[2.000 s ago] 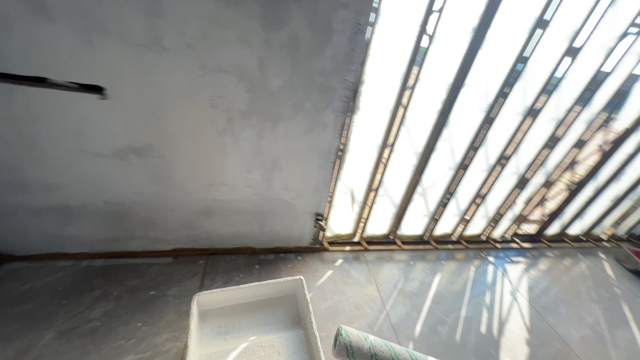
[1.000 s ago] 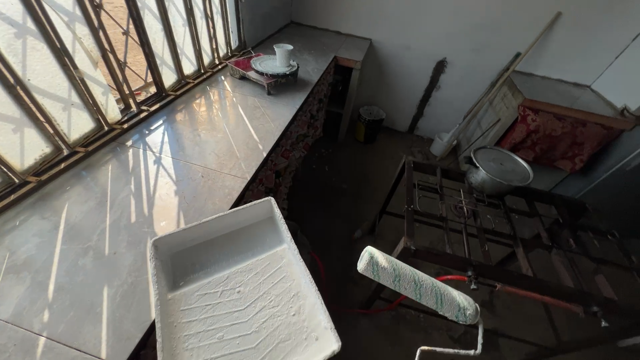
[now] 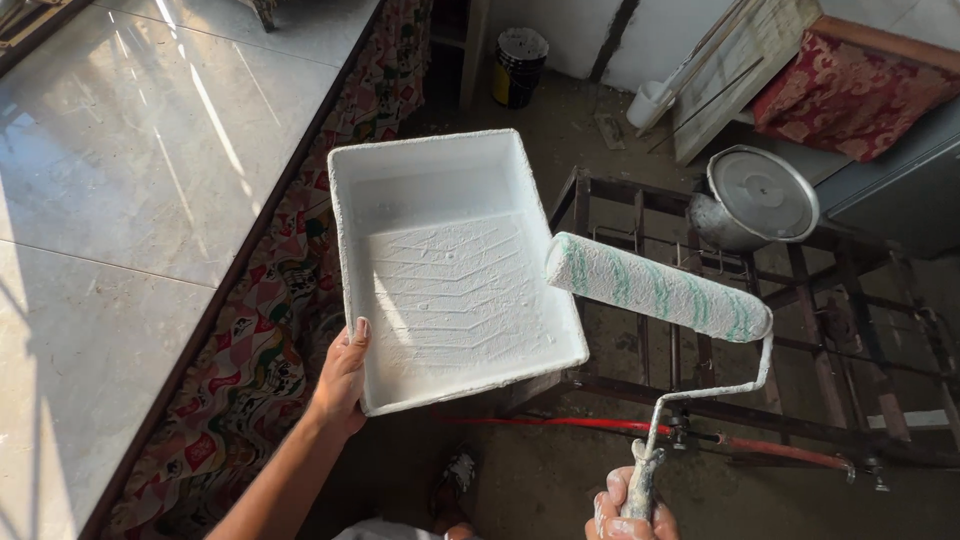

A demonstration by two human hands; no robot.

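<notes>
My left hand [image 3: 343, 382] grips the lower left edge of a white paint tray [image 3: 457, 300], thumb on its rim, the other fingers hidden beneath. White paint coats the tray's ribbed slope. In my right hand [image 3: 630, 510] is the paint-smeared handle of a paint roller [image 3: 660, 289]. Its white, green-striped sleeve sits just right of the tray, one end by the tray's right rim. White paint spots mark the fingers of both hands.
A tiled counter [image 3: 150, 165] with a patterned curtain [image 3: 255, 360] runs along the left. At right stands a dark metal frame [image 3: 810, 337] bearing a lidded pot [image 3: 761, 195], with a red hose [image 3: 555, 422] in front. A paint-stained bucket [image 3: 520, 67] stands behind.
The view has swung from the wall and window bars down to the floor area. Both my hands have come into view, holding the tray and the roller.
</notes>
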